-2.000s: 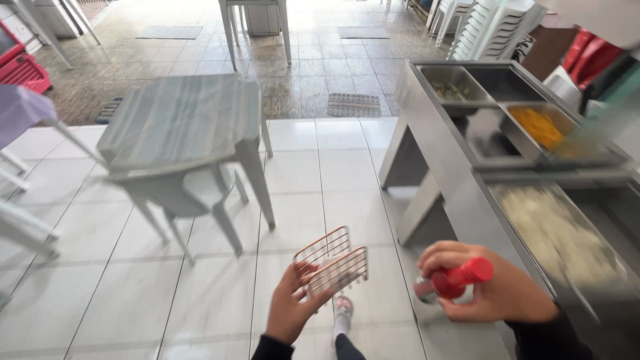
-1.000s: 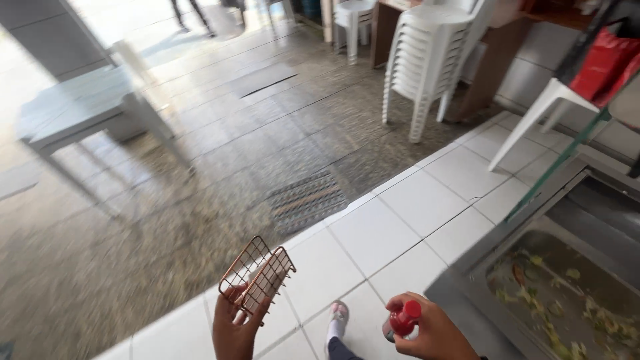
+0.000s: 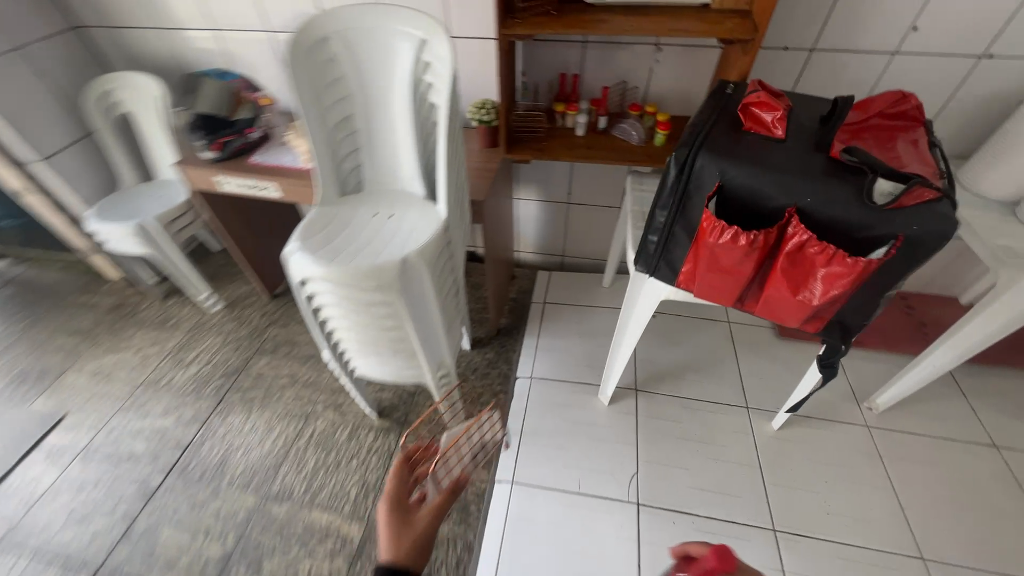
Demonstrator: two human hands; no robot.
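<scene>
My left hand (image 3: 420, 500) holds a copper-coloured wire napkin holder (image 3: 472, 440) low in the middle of the head view, with something white between its grids. At the bottom edge, right of centre, my right hand (image 3: 686, 550) shows only in part around a red-capped item (image 3: 714, 560); its lower part is out of view. Further ahead, a wooden shelf (image 3: 588, 148) bears red-topped bottles, small condiment containers (image 3: 662, 132) and other wire holders (image 3: 530, 120).
A tall stack of white plastic chairs (image 3: 368, 232) stands ahead, before a brown desk (image 3: 296, 186). At right, a black and red delivery bag (image 3: 800, 200) rests on white plastic furniture. A floor edge (image 3: 512, 416) divides dark stone from white tiles.
The view has swung far to the right, from the dining tables and food counter to the chair stack and shelf. Both hands still hold their things; my right hand is now mostly below the frame.
</scene>
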